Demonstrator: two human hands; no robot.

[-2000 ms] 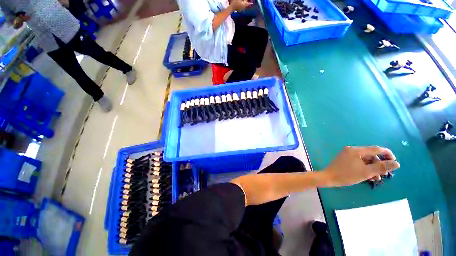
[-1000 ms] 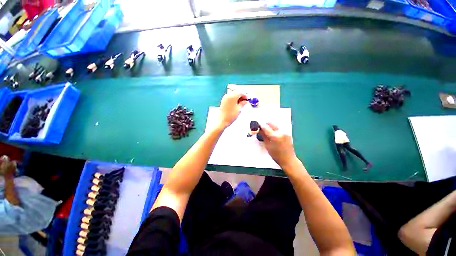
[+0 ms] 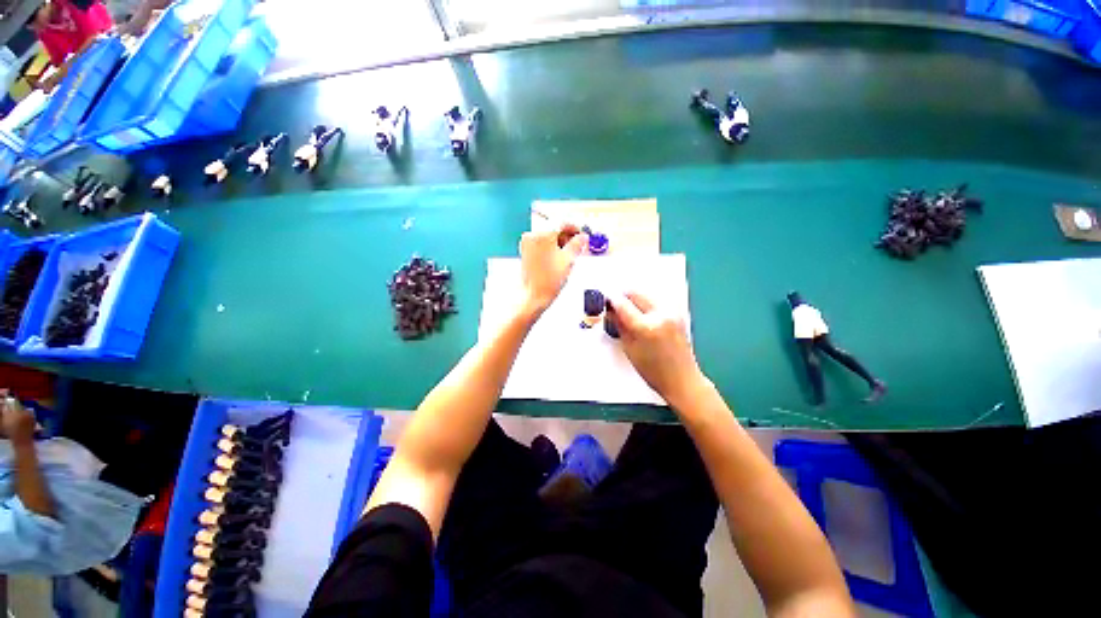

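My left hand (image 3: 551, 263) pinches what looks like a small dark brown part (image 3: 568, 235) beside a tiny purple pot (image 3: 598, 244) on the tan card (image 3: 628, 217). My right hand (image 3: 652, 342) is over the white paper (image 3: 531, 362), its fingertips closed on a small dark piece (image 3: 612, 324), partly hidden by the fingers. A rounded black piece (image 3: 593, 302) shows just left of those fingertips, with a small beige bit below it. A heap of dark parts (image 3: 421, 298) lies left of the paper.
A black-legged figure (image 3: 811, 324) lies right of the paper, a second dark heap (image 3: 927, 222) beyond it. Figures (image 3: 460, 129) lie spaced on the belt. A blue tray of rowed figures (image 3: 320, 507) is at lower left, a blue parts bin (image 3: 151, 290) above it. A person's arm shows at far left.
The view has swung from the left-side trays to the paper. My left hand has gone from the dark heap to the purple pot. Since one second ago, both hands have barely moved.
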